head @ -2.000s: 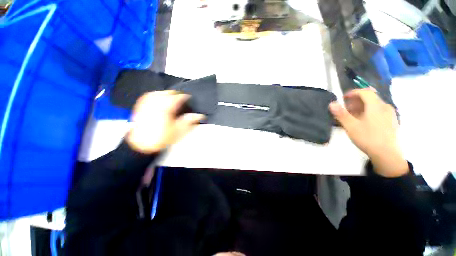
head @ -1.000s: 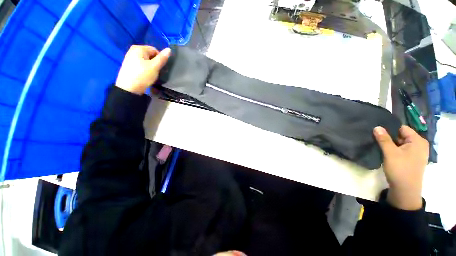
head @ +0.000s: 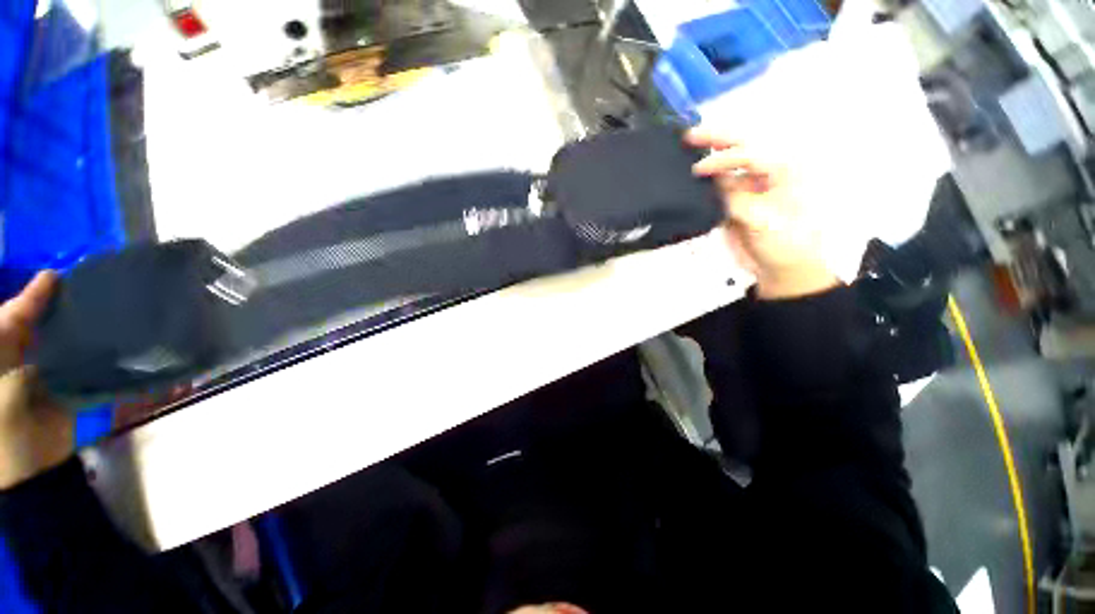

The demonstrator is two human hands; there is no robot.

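Observation:
A long black strap panel (head: 396,246) is stretched between my two hands above the white table's front part. A pale, blurred zipper line (head: 342,252) runs along its middle. Each end has a wider black rounded piece, one at the left (head: 126,314) and one at the right (head: 630,186). My left hand (head: 30,390) grips the left end at the picture's left edge and is partly cut off. My right hand (head: 769,216) holds the right end, its fingers at the outer edge. The image is blurred.
The sewing machine's brass and steel parts (head: 358,74) are behind the strap. A blue tote (head: 66,180) stands at the left. Small blue bins (head: 733,48) are at the upper right, beside a white surface (head: 841,132). A yellow floor line (head: 994,408) runs at the far right.
The view has swung to the right. The strap panel, earlier lying on the table, is held stretched out, and now shows a different face with rounded pieces at both ends.

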